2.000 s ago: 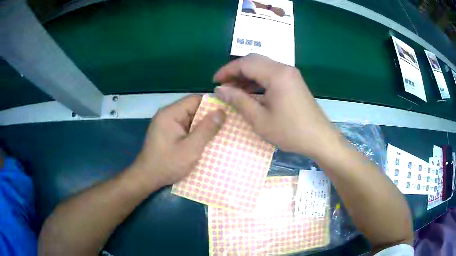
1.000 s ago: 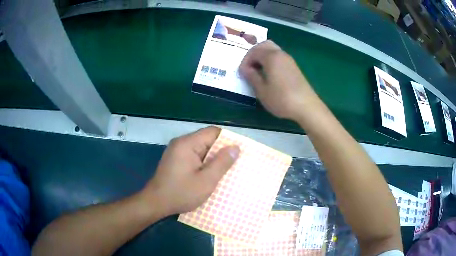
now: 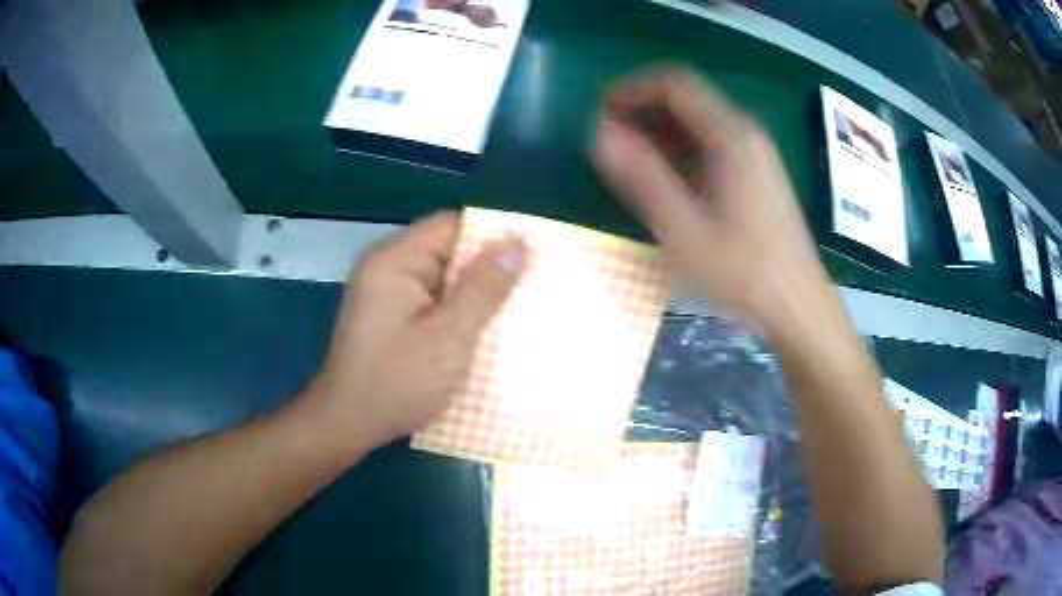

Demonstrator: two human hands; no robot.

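My left hand [image 3: 408, 320] grips the top left part of a dotted sticker sheet [image 3: 559, 338], thumb on top; glare washes out the sheet's middle. My right hand [image 3: 699, 175] is blurred, raised up and right of the sheet over the belt, with fingers curled and a gap between thumb and fingers. It touches no box, and I cannot tell whether a sticker is on its fingertips. The nearest product box [image 3: 431, 87] lies on the conveyor at the upper left, away from both hands, its top end cut off by the frame.
More boxes [image 3: 864, 175] lie on the green belt at right. A metal rail [image 3: 314, 247] and grey post [image 3: 128, 128] stand at left. Spare dotted sheets [image 3: 606, 524], a paper slip [image 3: 724, 483] and a clear bag [image 3: 722, 373] are on the bench. Blue and pink clothing shows at the sides.
My right hand has come off the nearest box and moved right. That box has moved left and up in view. My left hand still holds the sheet, now turned slightly.
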